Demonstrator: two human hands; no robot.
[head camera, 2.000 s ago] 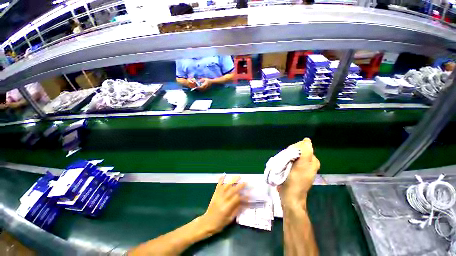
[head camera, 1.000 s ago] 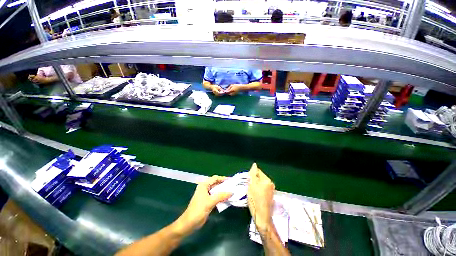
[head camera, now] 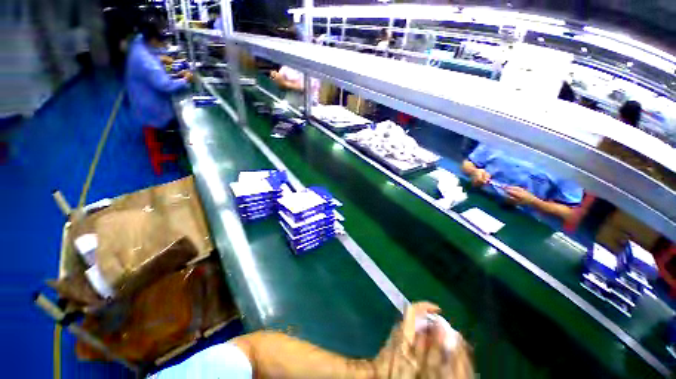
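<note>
My left hand and my right hand are pressed together at the bottom edge, blurred and partly cut off. A small part of a white bundle shows between the fingers; it looks like the cable coil, mostly hidden by the hands. Two stacks of blue-and-white boxes stand on the near green ledge, a lower one and a taller one beside it.
An open brown carton with scraps stands on the blue floor at left. The green belt runs beyond the pale rail. Opposite, a person in blue sits near heaped white cables. A grey overhead shelf crosses the view.
The view has swung left, bringing the carton and floor in; the leaflets and grey cable tray have left the picture. My hands have closed together around the white bundle.
</note>
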